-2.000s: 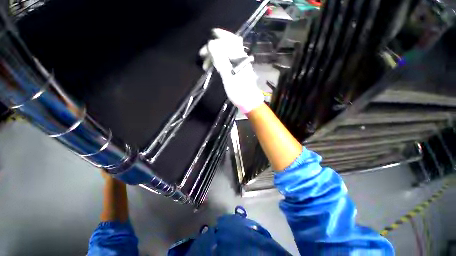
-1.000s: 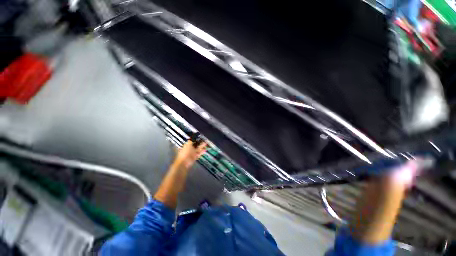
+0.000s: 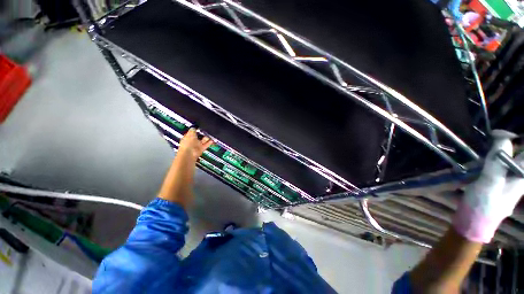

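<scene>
The wire rack (image 3: 336, 74) has chrome zigzag-edged shelves, with black liners (image 3: 258, 74) on the upper ones. Green circuit boards (image 3: 238, 162) show on the lower shelves. My bare left hand (image 3: 193, 144) is at the edge of a lower shelf, with a small black item (image 3: 194, 126) at its fingertips; whether it also touches the shelf is unclear. My gloved right hand (image 3: 491, 192) is at the right edge, by the end of the rack's post, with a thin silver tool (image 3: 510, 163) across its fingers. Part of this hand is cut off by the picture's edge.
A second rack with stacked ribbed shelves (image 3: 345, 221) stands right of the trolley. A red object (image 3: 10, 86) is at the far left. A white curved tube (image 3: 69, 196) and a bench corner (image 3: 51, 273) are at lower left. Grey floor shows between.
The view has swung across the rack since the first frame. My left hand has come into view at the lower shelves. My right hand now shows at the right edge, lower than at first.
</scene>
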